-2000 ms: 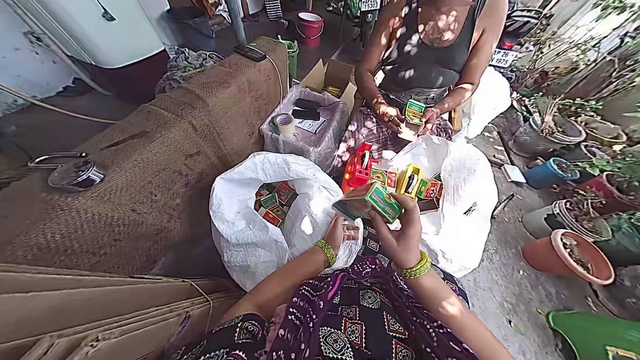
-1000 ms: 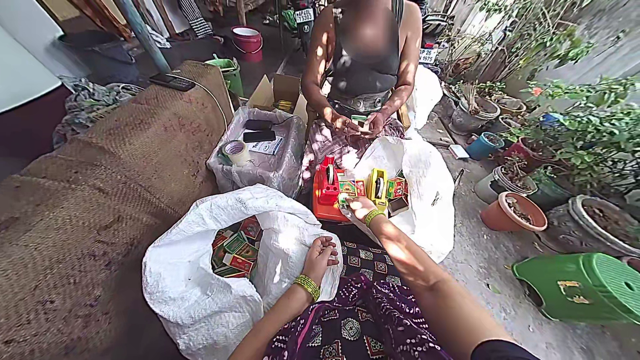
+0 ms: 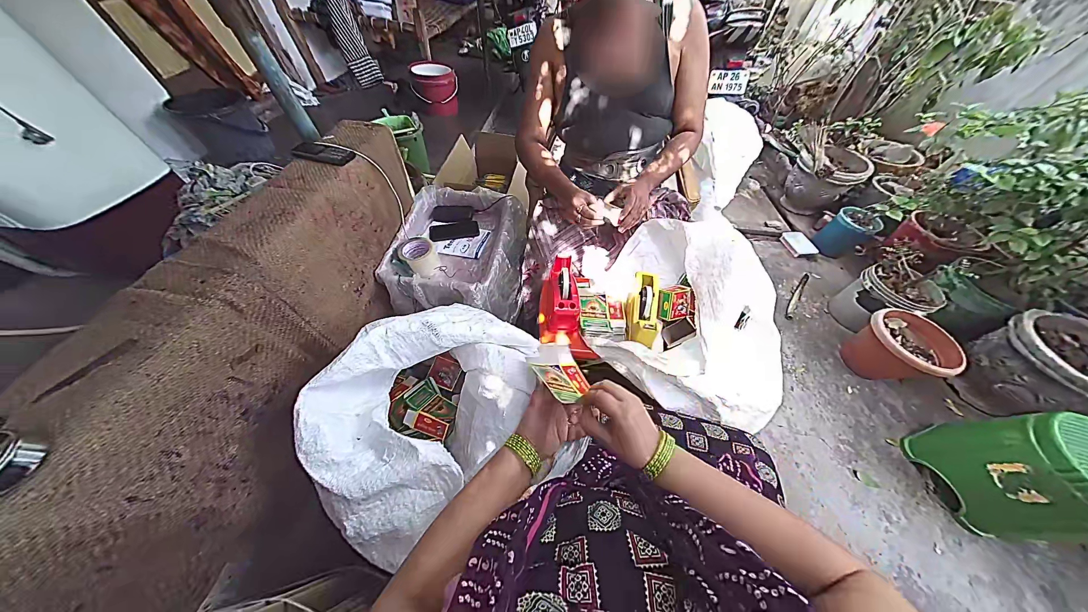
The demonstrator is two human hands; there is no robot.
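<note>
Both my hands meet above my lap around a green, red and yellow printed carton [image 3: 561, 379]. My left hand [image 3: 548, 423] is at its lower left, and my right hand [image 3: 619, 423] pinches near its lower right corner. Just beyond stand a red tape dispenser [image 3: 561, 302] and a yellow tape dispenser [image 3: 645, 313], with small printed boxes [image 3: 599, 314] between them. At my left, an open white woven sack [image 3: 365, 433] holds several similar boxes [image 3: 427, 406]. Another white sack [image 3: 739, 289] lies around the yellow dispenser.
Opposite me sits a person [image 3: 620, 119], hands together over the lap. A plastic-lined bin [image 3: 501, 268] carries a tape roll [image 3: 418, 253] and phone-like items. Burlap covers a long surface [image 3: 212, 314] at left. Flowerpots [image 3: 903, 344] and a green plastic stool [image 3: 1003, 472] stand at right.
My right hand has come back from the dispensers to my left hand, and a carton is now between them. The larger box held two seconds ago is out of my hands.
</note>
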